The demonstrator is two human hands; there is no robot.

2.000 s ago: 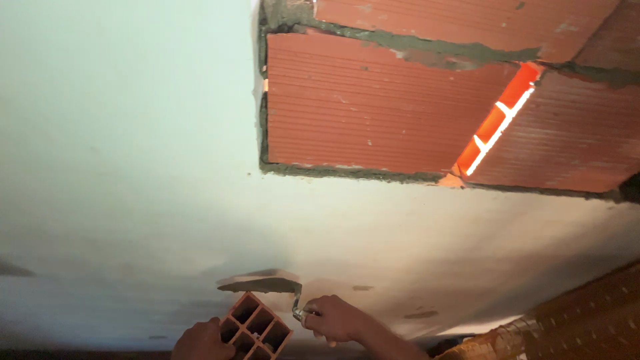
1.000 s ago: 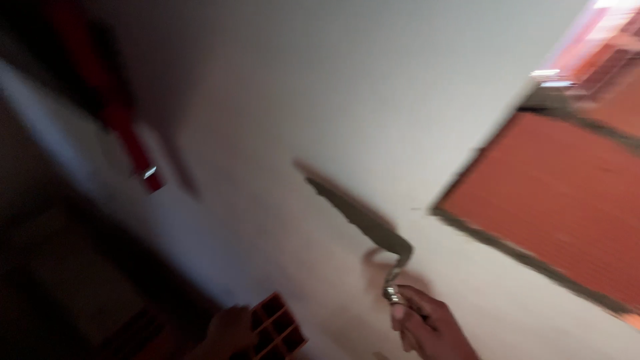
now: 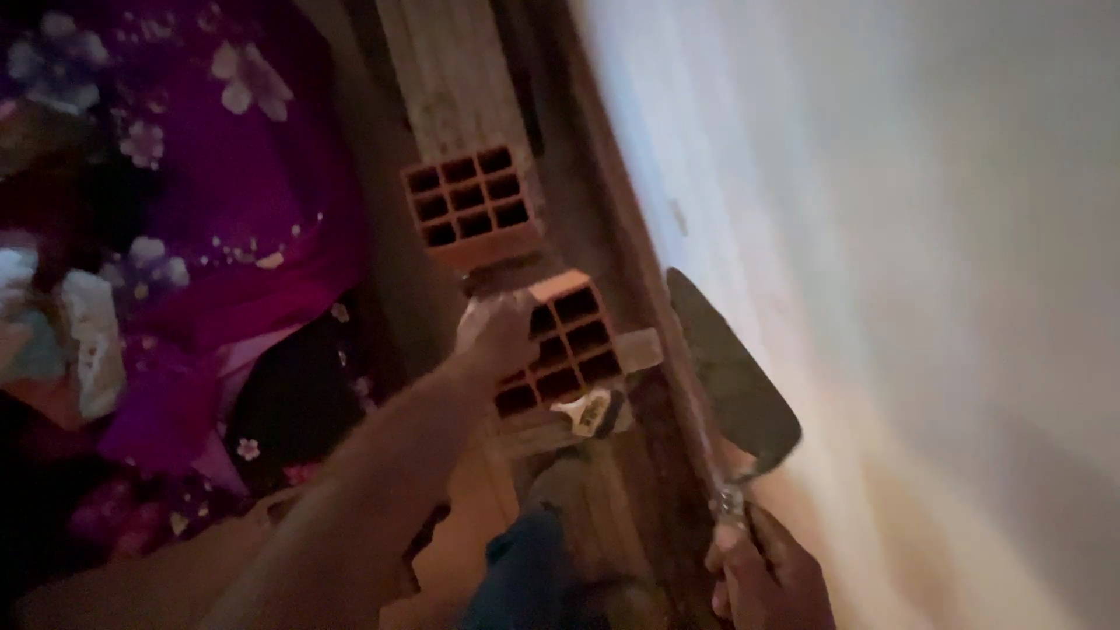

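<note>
My right hand (image 3: 766, 564) grips the handle of a pointed masonry trowel (image 3: 731, 376), its dark blade lying against the pale wall at the lower right. My left hand (image 3: 503, 328) is on the upper left part of a hollow clay brick (image 3: 582, 337) over the wooden planks; blur hides how the fingers sit, but they appear closed on its edge. Just above it, a second hollow clay brick (image 3: 472, 201) rests on a plank with its open cells facing up. A small pale, broken-looking piece (image 3: 591, 411) is at the nearer brick's lower edge.
Wooden planks (image 3: 455, 79) run beside the pale wall (image 3: 919, 219). Purple and black flowered cloth (image 3: 262, 192) fills the left side. A small block (image 3: 639, 350) lies between the nearer brick and the wall. Blue clothing (image 3: 521, 569) shows at the bottom.
The view has swung down and left from the wall's brick-filled opening to the planks. The trowel remains in my right hand. A second hollow brick and the flowered cloth have come into view.
</note>
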